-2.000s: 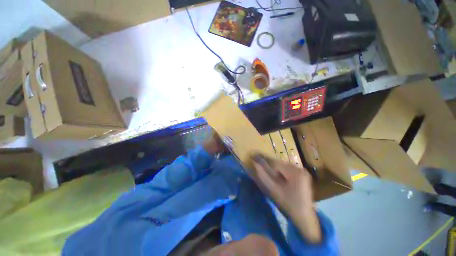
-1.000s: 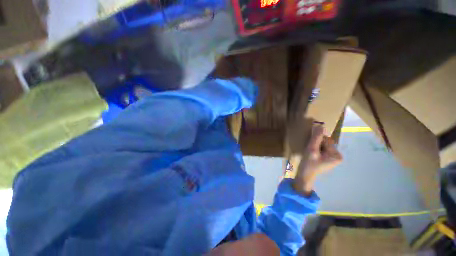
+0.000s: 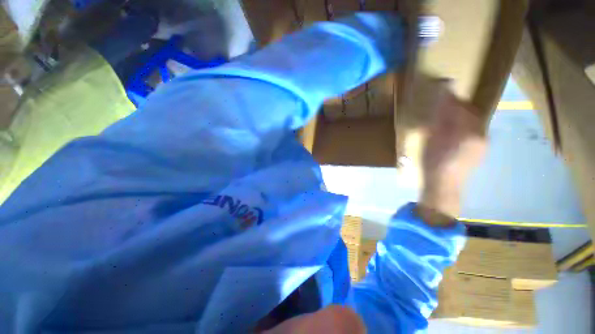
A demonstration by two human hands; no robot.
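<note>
A slim brown product box, blurred, stands at the upper right with a small pale printed patch. My right hand, also blurred, grips its lower end. My left sleeve reaches up to the box's left side; my left hand is hidden there. Just left of the box is an open brown master carton, with several brown product boxes standing in a row inside, partly covered by my left sleeve.
Brown carton panels rise at the right edge. Stacked cartons stand on the grey floor at the lower right, near yellow lines and a yellow-black object. A yellow-green sheet and blue bin are at left.
The view has tipped lower, and the red display has left the picture. The product box and my right hand appear higher and further right. My left sleeve now reaches across the open carton to the box.
</note>
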